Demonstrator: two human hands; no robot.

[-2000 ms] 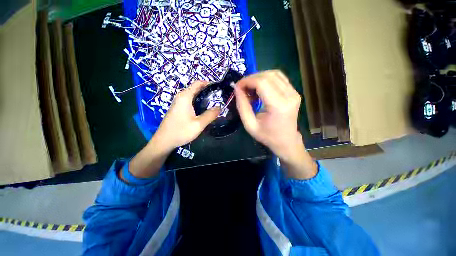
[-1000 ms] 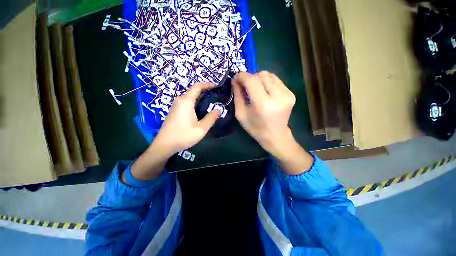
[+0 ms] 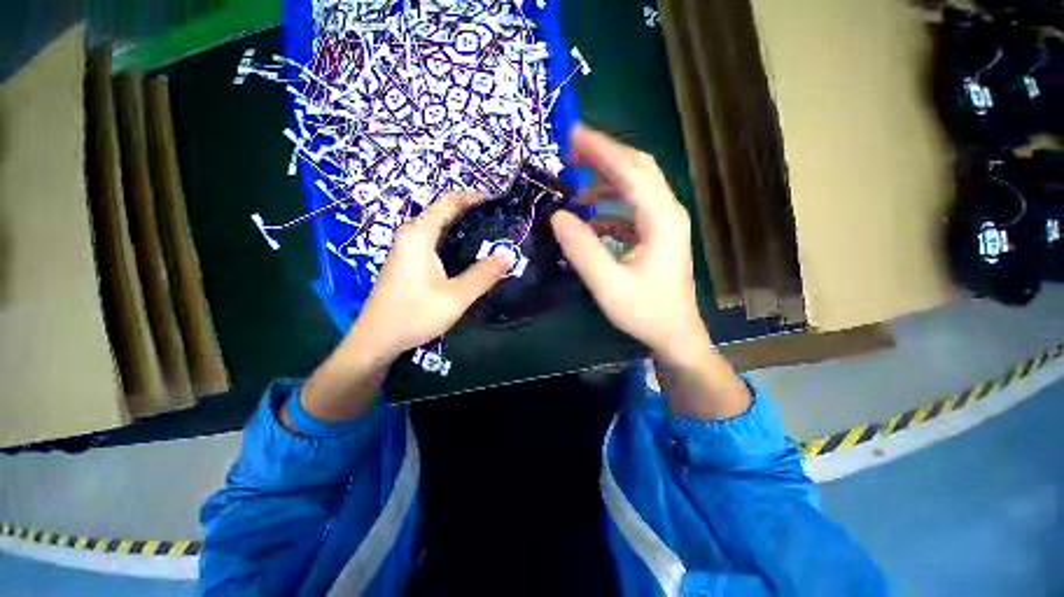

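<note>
A round black plastic housing (image 3: 525, 286) is between my hands, in front of the blue tray. My left hand (image 3: 422, 280) grips its left side, with the thumb on a small white circuit board (image 3: 505, 257) inside it. Thin lead wires (image 3: 534, 213) run from the board up towards the housing's neck. My right hand (image 3: 636, 251) is at the housing's right side, thumb and fingers spread apart, slightly blurred. Whether its thumb touches the housing I cannot tell. The wires' far end is hard to make out near the neck.
The blue tray (image 3: 313, 222) is heaped with white wired boards, some hanging over its rims. One board (image 3: 432, 362) lies near the bench edge. Cardboard sheets stand at left (image 3: 58, 233) and right (image 3: 869, 175). Black housings with white boards (image 3: 992, 239) sit at far right.
My right hand's fingers were closed together at the housing's neck and are now spread apart. The wires show more openly. My left hand still holds the housing, its thumb on the board.
</note>
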